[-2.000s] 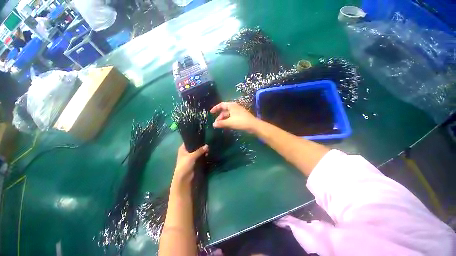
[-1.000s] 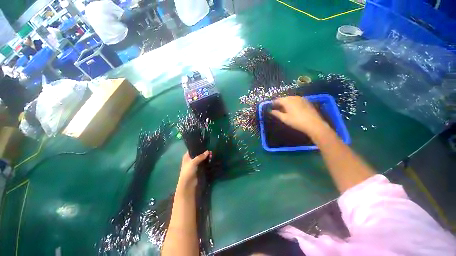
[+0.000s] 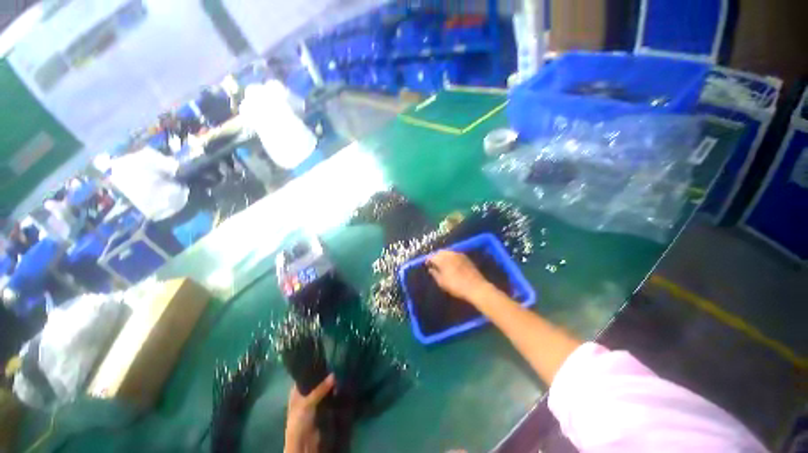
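Note:
My left hand [image 3: 308, 414] is at the lower middle, shut around a black wire bundle [image 3: 306, 361] held upright, its silvery tips fanned at the top. My right hand [image 3: 456, 272] reaches into the blue parts tray [image 3: 427, 338], its fingertips over the dark contents near the tray's far left side. The picture is blurred, so I cannot tell whether the fingertips hold anything. A second wire bundle [image 3: 232, 398] lies left of my left hand. Loose black leads [image 3: 376, 358] lie spread to its right.
Wire piles [image 3: 403, 221] lie around the tray's far side. A dark grey box with coloured buttons [image 3: 306, 270] stands beyond the bundle. A cardboard box [image 3: 151, 345] and white bags [image 3: 75, 341] are at left. A large blue bin [image 3: 602, 84], clear plastic [image 3: 611, 177] and a tape roll [image 3: 501, 142] are at far right.
The view has tilted up, so the bench sits lower in the picture. My right hand moved from beside the bundle's top into the tray. My left hand still grips the bundle.

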